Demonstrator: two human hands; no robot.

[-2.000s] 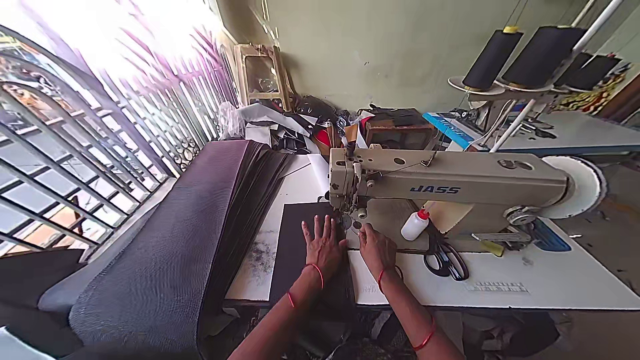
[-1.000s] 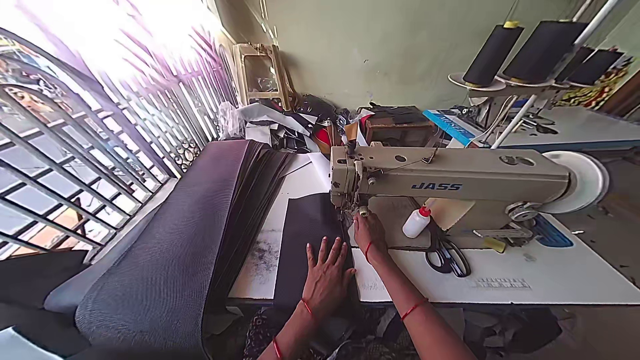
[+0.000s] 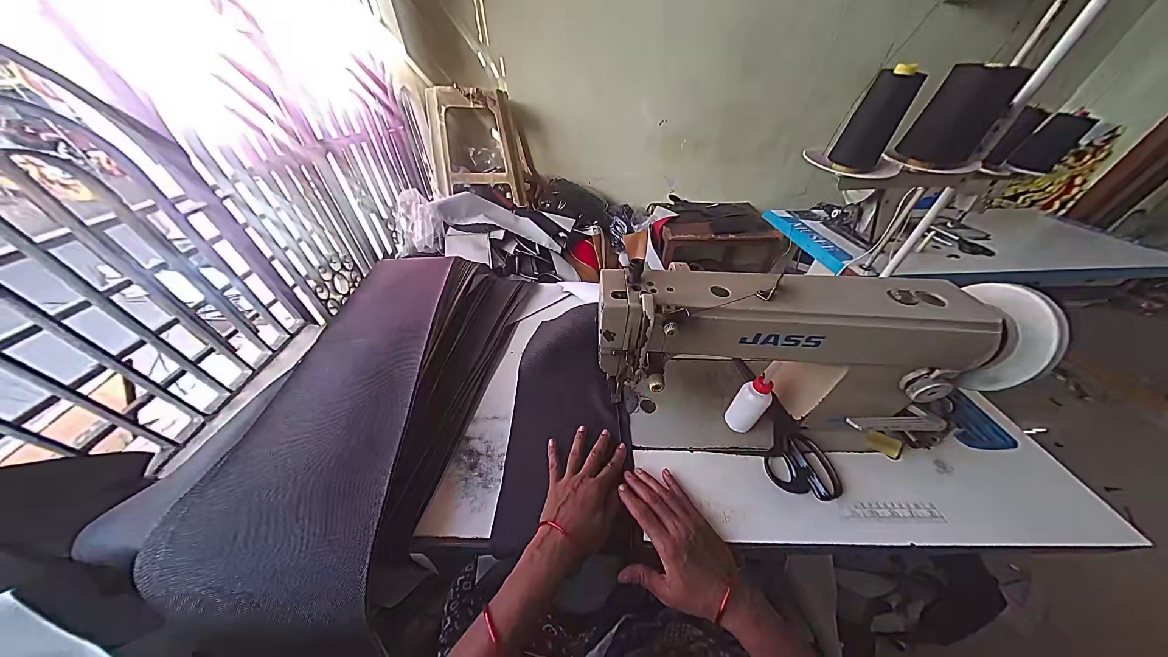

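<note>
A dark fabric panel lies on the white sewing table, its right edge by the needle area of a beige JASS sewing machine. My left hand rests flat on the panel with its fingers apart. Beside it, my right hand lies palm down at the panel's right edge, fingers pointing toward the needle area, holding nothing visible. The needle tip is too small to make out. A white bottle with a red cap and black-handled scissors are to the right of the hands.
A thick stack of dark fabric drapes along the left side, beside a metal window grille. Fabric scraps are heaped behind the table. Black thread cones stand at the upper right, and a white handwheel is at the machine's right end.
The panel has moved forward past the needle area. My right hand has come back from beside the needle area to near my left hand, which has moved toward the table's front edge since the earliest frame.
</note>
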